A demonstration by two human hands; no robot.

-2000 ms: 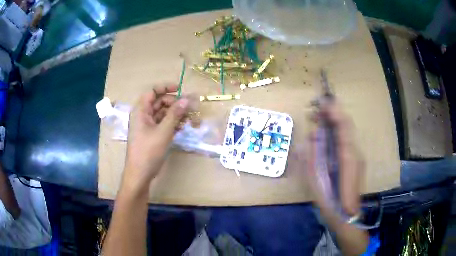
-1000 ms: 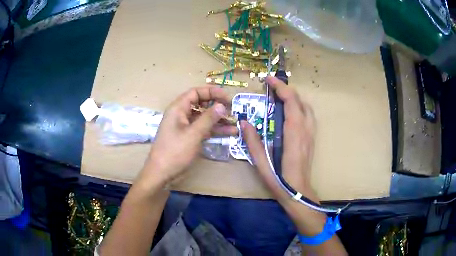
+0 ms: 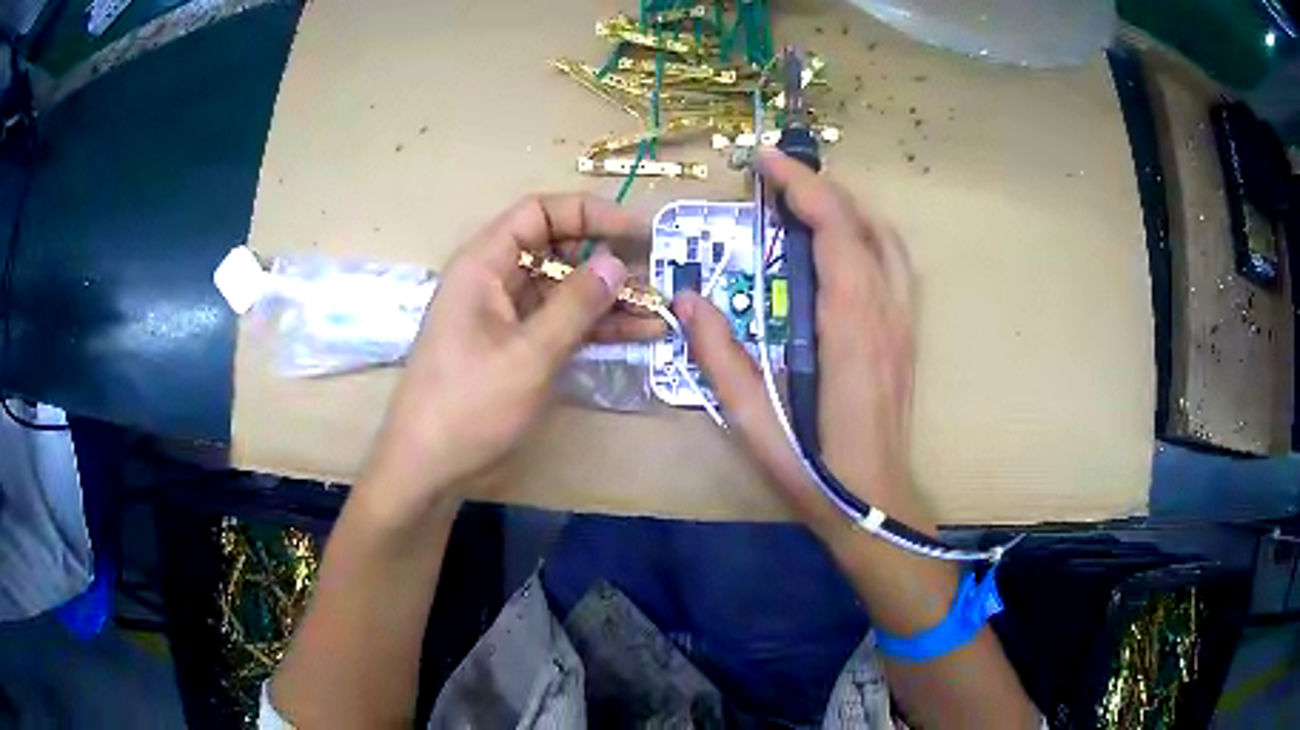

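Observation:
My left hand [image 3: 492, 335] pinches a brass contact strip [image 3: 546, 267] left of the white socket housing; a green wire rises from near its fingers. My right hand [image 3: 841, 342] holds the dark soldering iron [image 3: 801, 285], tip pointing away from me, with the pale solder feed tube along it. Its thumb or finger reaches to the strip's right end by a white lead [image 3: 699, 388]. The housing [image 3: 666, 382] lies open on the mat, partly hidden by my right hand and the iron; part of its green circuit board [image 3: 741, 302] shows.
Brass strips with green wires [image 3: 659, 64] are piled behind the housing. A clear plastic bag [image 3: 342, 317] lies left. The translucent hood [image 3: 984, 26] is at the top right. A debris-strewn tray [image 3: 1205, 392] stands right. Bins of gold strips [image 3: 268, 599] are at the lower left and lower right.
Two seconds ago my hands were apart. Both have come together at the housing's left side, with the strip between them. Since one second ago they have barely moved; the view has shifted.

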